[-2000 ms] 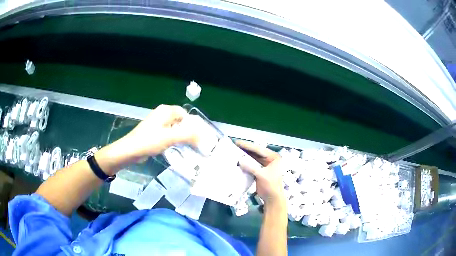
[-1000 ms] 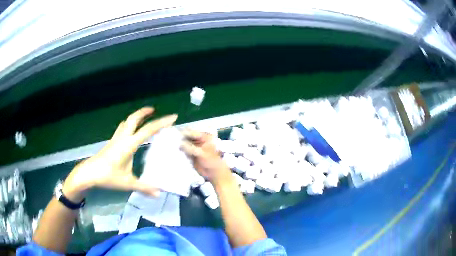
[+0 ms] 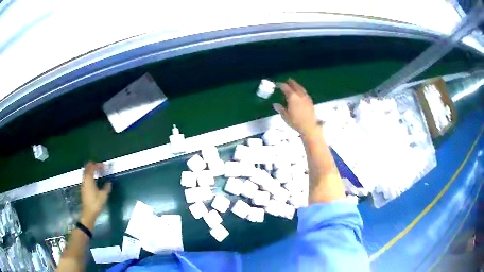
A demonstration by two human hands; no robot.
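Note:
A white retail box with a blue edge point(image 3: 135, 103) lies tilted on the green belt. My right hand point(image 3: 298, 108) is over the belt's near side, fingers apart and empty, its fingertips just right of a white charger plug point(image 3: 265, 88). My left hand point(image 3: 95, 192) is at the pale rail on the left, slightly blurred, its thumb and fingers apart with nothing visible held. Another charger plug point(image 3: 176, 141) stands on the rail. A loose pile of charger plugs point(image 3: 258, 180) lies on the bench, partly hidden by my right forearm. White leaflets point(image 3: 169, 232) lie near my body.
Clear trays with coiled cables point(image 3: 16, 249) are at the lower left. A charger plug point(image 3: 40, 152) is on the belt at left. A clear bin or bag of white chargers point(image 3: 398, 154) and a brown carton point(image 3: 436, 108) are at right. A pale rail point(image 3: 228, 133) divides bench and belt.
The white box has left my hands and lies on the belt. My hands have moved apart, left to the rail, right over the belt. A charger plug now shows on the rail.

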